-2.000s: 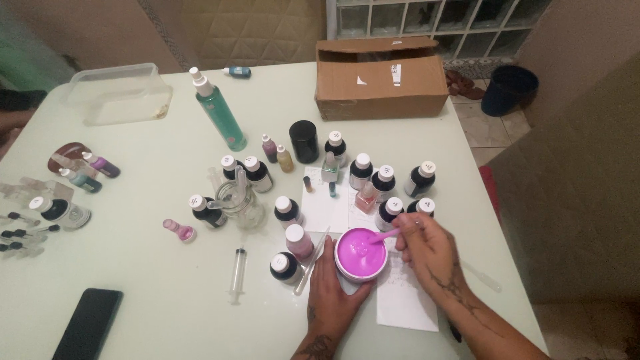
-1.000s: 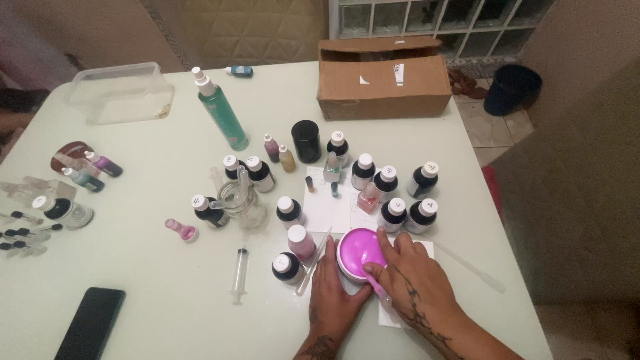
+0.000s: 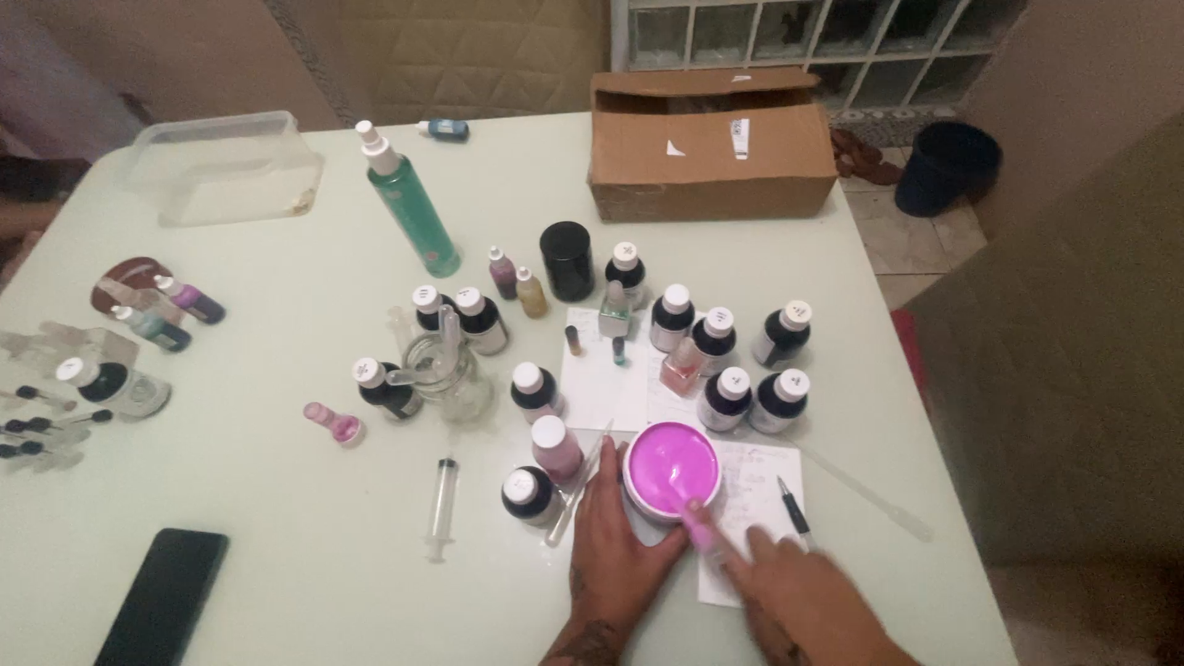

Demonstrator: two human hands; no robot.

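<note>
A round white tub of bright magenta liquid (image 3: 672, 467) stands near the table's front edge. My left hand (image 3: 618, 536) is curled around the tub's left side and steadies it. In my right hand (image 3: 786, 573), slightly blurred, is a pink-coated stirrer (image 3: 700, 529), its far end in the magenta liquid at the tub's near rim. Just left of my left hand lies a clear plastic pipette (image 3: 580, 486), beside a pink bottle with a white cap (image 3: 557, 449) and a dark bottle (image 3: 530, 495). Under my right hand's side are a written sheet (image 3: 749, 481) and a pen (image 3: 794, 511).
Several dark bottles (image 3: 784, 335) with white caps surround a glass jar of pipettes (image 3: 462, 388). A syringe (image 3: 443, 509) and a phone (image 3: 162, 597) lie left. A green spray bottle (image 3: 413, 217), a cardboard box (image 3: 708, 171) and a clear plastic container (image 3: 227, 176) stand farther back.
My right hand has moved down from the tub's right side to its near side with the stirrer, uncovering the pen and part of the sheet. My left hand stays at the tub.
</note>
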